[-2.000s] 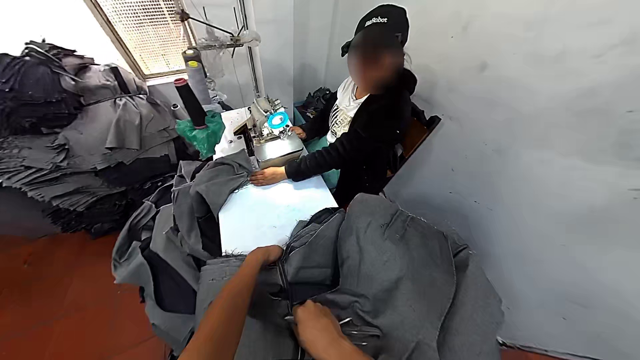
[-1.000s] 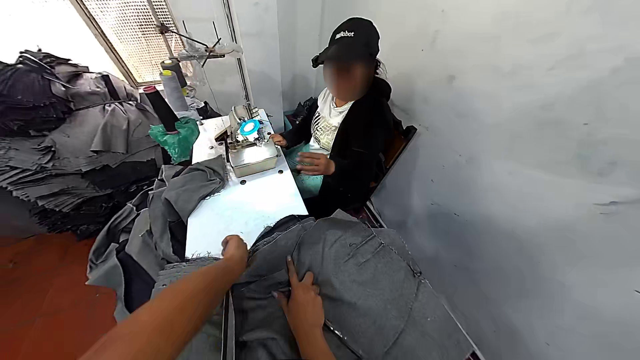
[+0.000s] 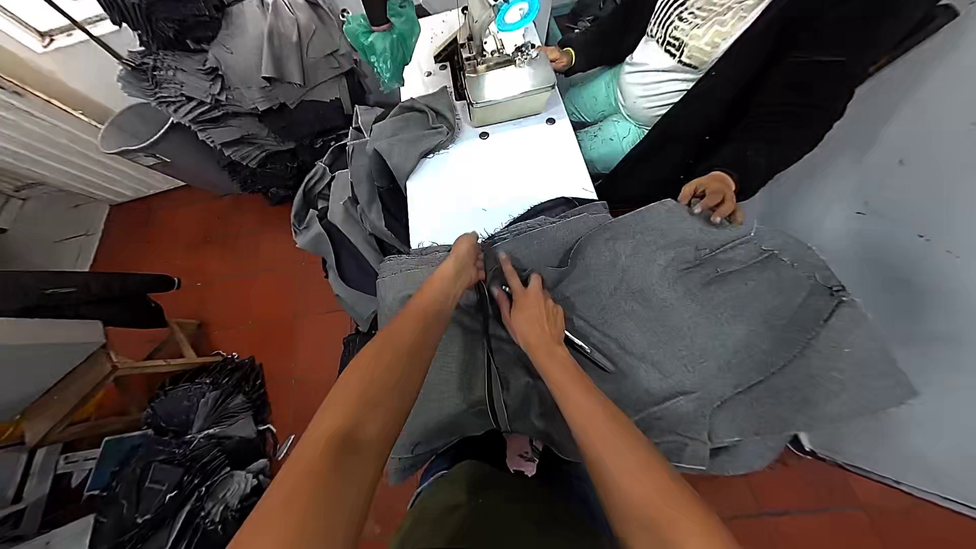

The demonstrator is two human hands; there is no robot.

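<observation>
Grey denim-like fabric pieces [image 3: 671,328] hang over the front end of a white sewing table [image 3: 499,171]. My left hand [image 3: 465,263] is closed on the fabric edge at the table's front. Just right of it, my right hand [image 3: 534,309] lies on the cloth, index finger stretched forward. A metal tool, perhaps scissors or snips [image 3: 589,351], sticks out from under my right hand; its handle end is hidden, so I cannot tell whether the hand grips it. A dark gap runs down the fabric between my hands.
A sewing machine [image 3: 507,84] stands at the table's far end, beside a green plastic bag [image 3: 385,42]. A seated person's hand [image 3: 713,197] touches the fabric at right. Stacked cloth [image 3: 252,84], a grey bin [image 3: 164,141], a wooden stand [image 3: 164,362] and dark bundles [image 3: 206,435] are on the left.
The view has tilted down. The other person's hand, raised off the fabric a second ago, now rests on its right part. My left hand remains at the fabric edge by the table.
</observation>
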